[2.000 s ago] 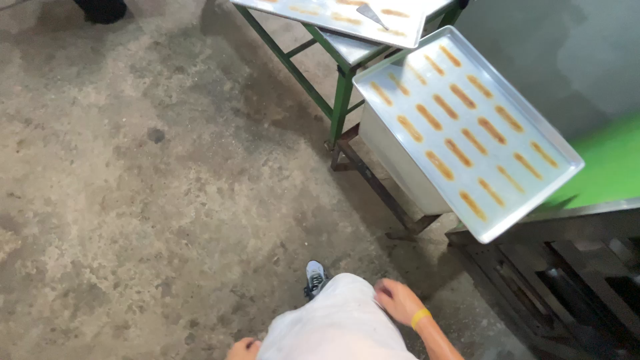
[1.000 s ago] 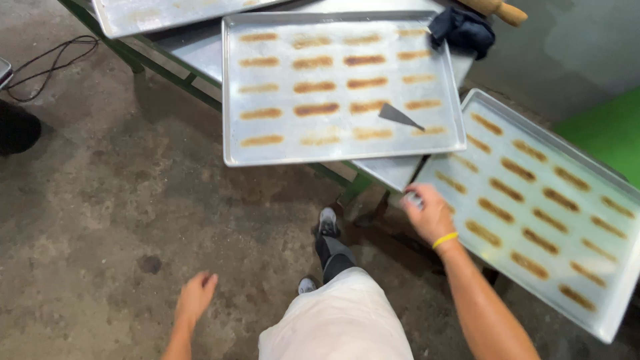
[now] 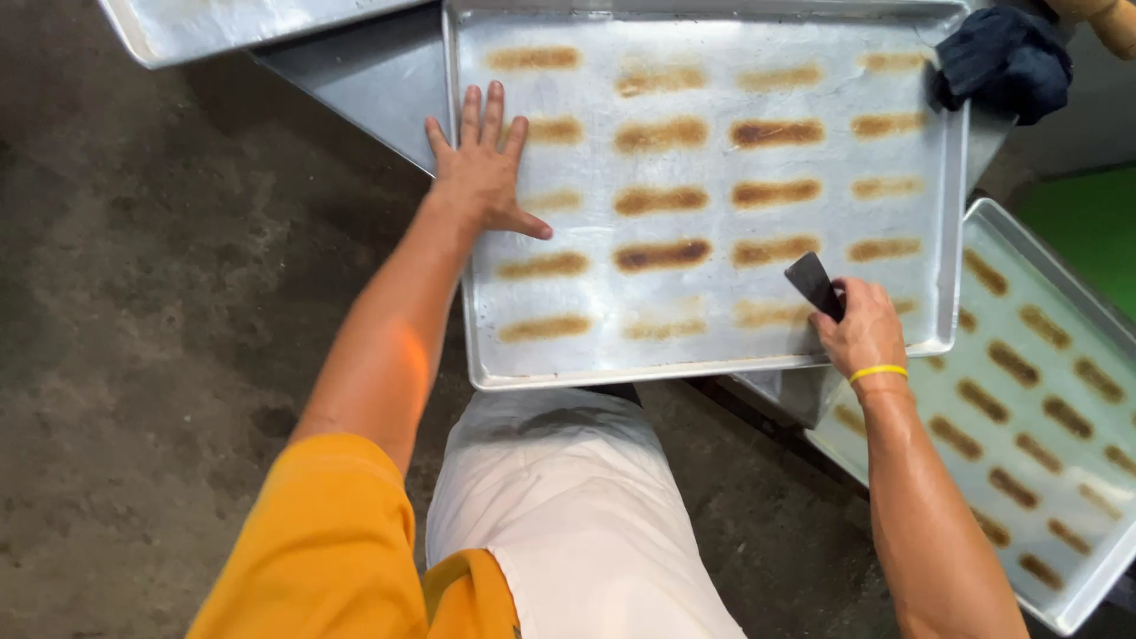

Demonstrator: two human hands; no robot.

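A metal baking tray (image 3: 595, 222) with rows of browned oblong marks lies on a metal table in front of me. My left hand (image 3: 479, 177) rests spread over the tray's left rim, fingers apart, holding nothing. In my right hand (image 3: 861, 328), near the tray's lower right corner, is a flat metal scraper (image 3: 812, 282); its wide dark blade points up and left over the tray. My fingers hide the scraper's other end. A dark cloth (image 3: 1003, 62) is bunched on the tray's upper right corner.
A second marked tray (image 3: 1003, 444) sits at an angle on the right, partly behind my right forearm. Another tray (image 3: 204, 31) juts in at the upper left over the metal table (image 3: 364, 80). A wooden rolling pin (image 3: 1105, 22) shows at the top right corner.
My right hand has moved from beside the tray's lower right corner onto the scraper, which lay on the tray. My left hand has come up from over the floor to the tray's left rim.
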